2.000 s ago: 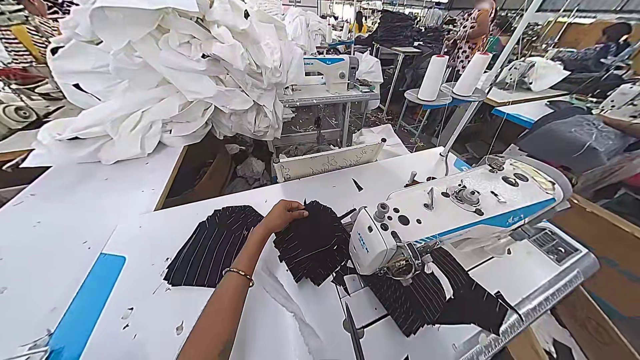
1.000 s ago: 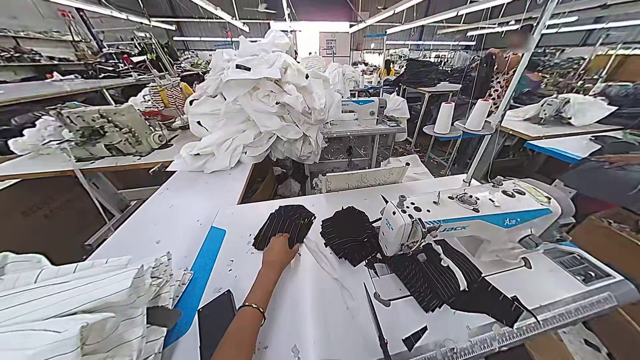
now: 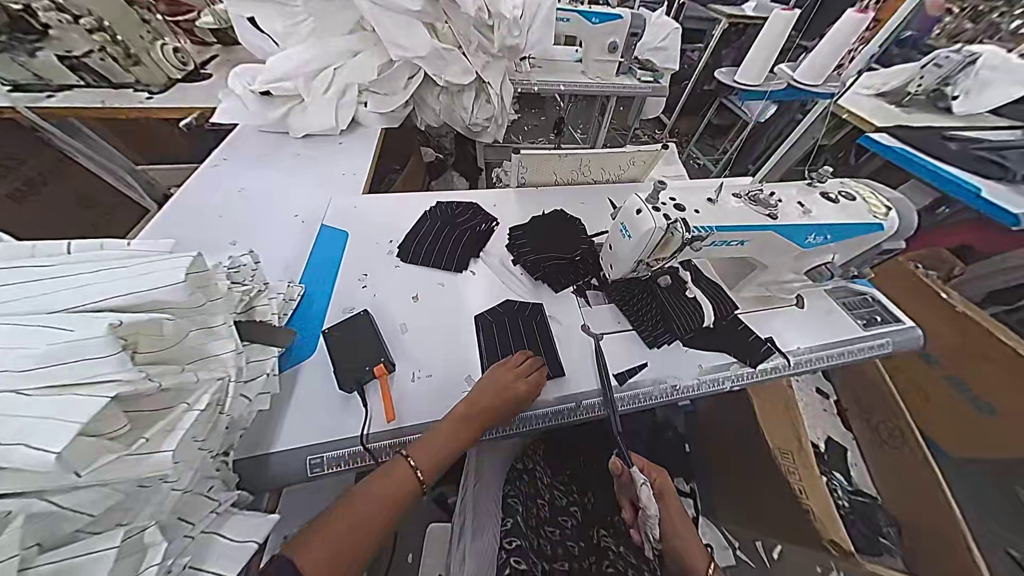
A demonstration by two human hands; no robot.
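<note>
My left hand [image 3: 510, 390] rests its fingertips on the lower edge of a black pinstriped fabric pocket piece [image 3: 518, 336], flat near the table's front edge. In my right hand [image 3: 656, 504] is a long dark metal tool, perhaps scissors or tweezers [image 3: 606, 384], its handle wrapped in white cloth, its tip over the tabletop. Two stacks of black striped pieces, one at the left [image 3: 448, 234] and one nearer the machine [image 3: 554, 250], lie farther back. More striped pieces [image 3: 668, 304] lie under the head of a Jack sewing machine [image 3: 752, 224].
White striped fabric [image 3: 120, 360] is heaped at the left. A black box-shaped device [image 3: 358, 350] with a cable and an orange strip [image 3: 385, 394] lies on the table. A small black scrap [image 3: 631, 374] sits near the ruler edge. White cloth [image 3: 384, 64] is piled behind; cardboard boxes [image 3: 904, 448] stand right.
My left hand has moved from the left black stack toward the table's front edge, where a single striped piece now lies. My right hand has come into view with the tool. The view has tilted down.
</note>
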